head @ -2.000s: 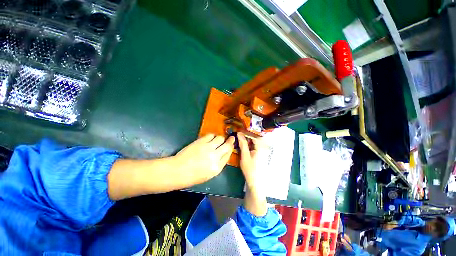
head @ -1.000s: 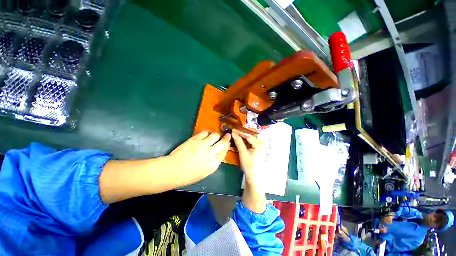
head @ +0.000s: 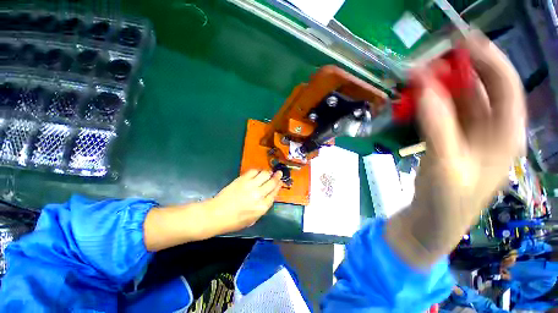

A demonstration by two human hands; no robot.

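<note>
The orange press fixture (head: 254,153) stands on the bench, with a steel toggle clamp (head: 352,125) on its upright plate. My left hand (head: 248,198) is at the fixture's base, its fingertips on a small round black part (head: 282,173) at the nest. My right hand (head: 468,134) is blurred and large in the view, its fingers around the red clamp handle (head: 443,82). The handle is tilted and partly hidden by the fingers. The fingertips of my left hand hide part of the black part.
A clear blister tray (head: 73,101) with dark discs lies at the left. A white paper sheet (head: 342,211) with small reddish specks lies right of the fixture, beside a narrow white piece (head: 382,177). Another person in blue (head: 532,278) shows at the lower right.
My right hand has left the nest and moved up and right onto the red handle, which has swung from its upright pose. My left hand stays at the nest. The specks on the paper are uncovered.
</note>
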